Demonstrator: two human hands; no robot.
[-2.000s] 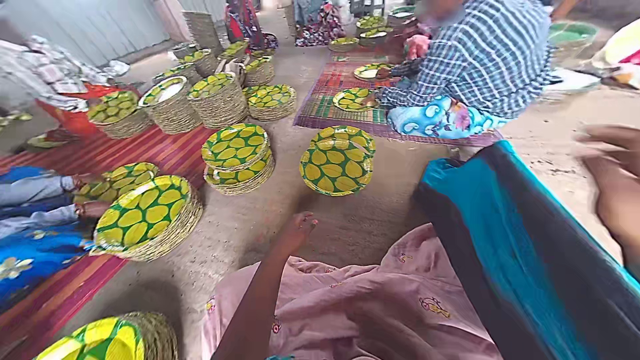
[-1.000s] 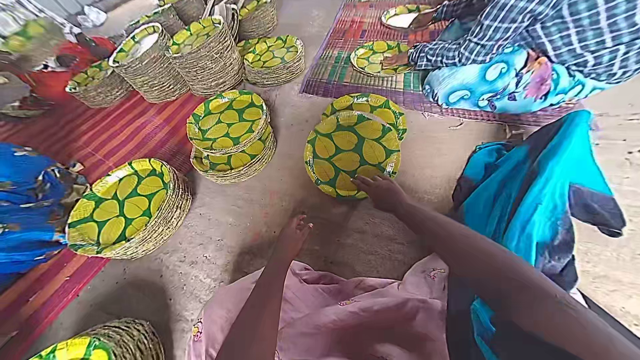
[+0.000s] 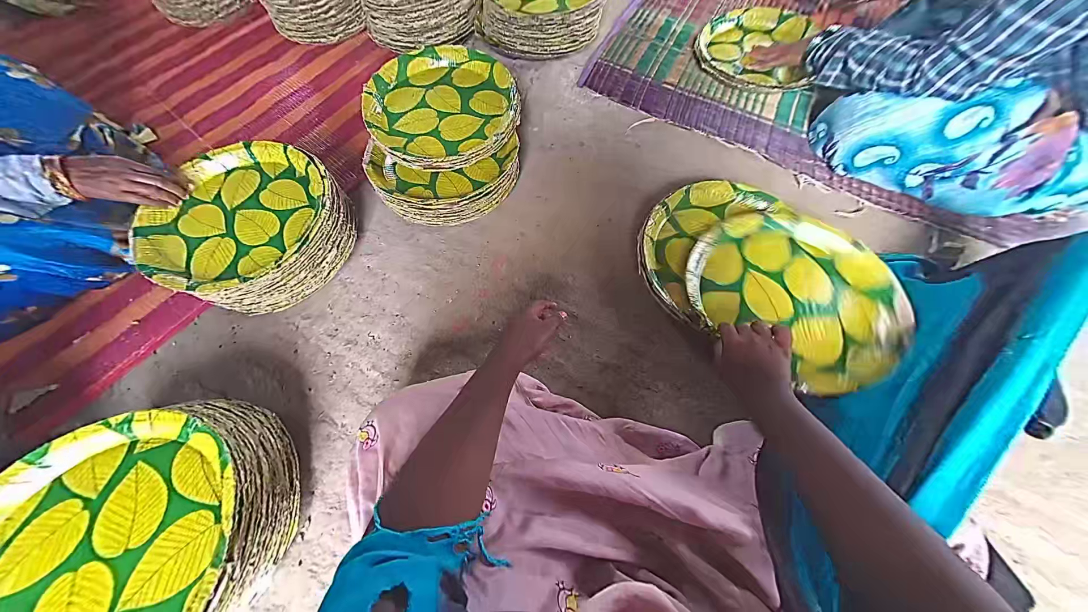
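Note:
My right hand (image 3: 755,361) grips the near edge of a round plate (image 3: 799,297) printed with yellow leaves on green. That plate is tilted and overlaps a similar plate or short stack (image 3: 671,229) lying on the floor. My left hand (image 3: 535,330) is over the bare floor in front of the pink cloth on my lap, fingers curled; whether it holds anything small cannot be told. Beyond it stand two stacked lots of the same plates (image 3: 442,106), the upper one set slightly askew. A tall stack (image 3: 242,217) is to the left, another (image 3: 119,518) at the lower left.
A person's hand (image 3: 123,180) rests on the left stack, beside a red striped mat (image 3: 85,340). At the upper right another person's hand (image 3: 775,58) touches a plate on a woven mat (image 3: 680,76). More stacks (image 3: 544,25) line the top edge. Blue cloth (image 3: 960,340) lies at my right.
My right hand came in from the right edge to the plates and now holds the upper one, which has shifted right over the lower. The view has tipped down and moved closer.

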